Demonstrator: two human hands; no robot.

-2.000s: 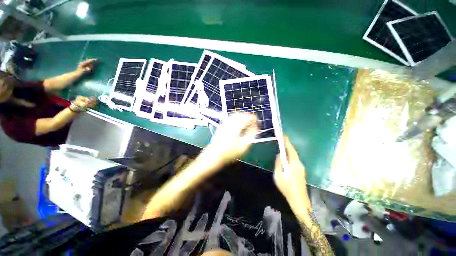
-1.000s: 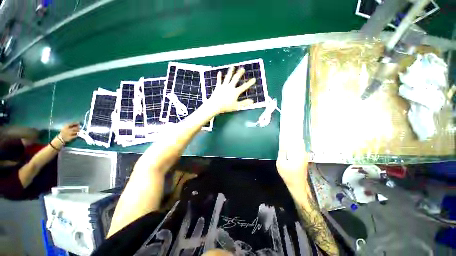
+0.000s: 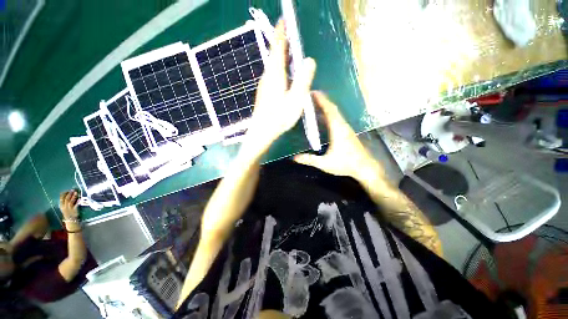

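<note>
A panel seen nearly side-on point(image 3: 311, 129) shows as a thin white strip, standing up from the green surface in front of me. My left hand point(image 3: 280, 99) is on it, fingers on its left side and thumb across the strip. My right hand point(image 3: 342, 146) is at its lower end, fingers and thumb spread apart; I see no firm grip there. To the left, a dark solar panel with pale grid lines point(image 3: 231, 71) lies face up, beside another panel point(image 3: 167, 84). White cords point(image 3: 152, 121) lie on the row.
More overlapping panels point(image 3: 93, 165) continue left to a co-worker's hand point(image 3: 70, 205). A shiny tan board point(image 3: 398, 75) lies right, with a white wad point(image 3: 515, 22) on it. A white-grey box point(image 3: 127, 286) is below left. A clear-rimmed stool or tray point(image 3: 520, 209) is lower right.
My left hand has left the face-up panel and moved right onto the side-on panel. My right hand's fingers have opened. The view has turned and moved closer to the panels.
</note>
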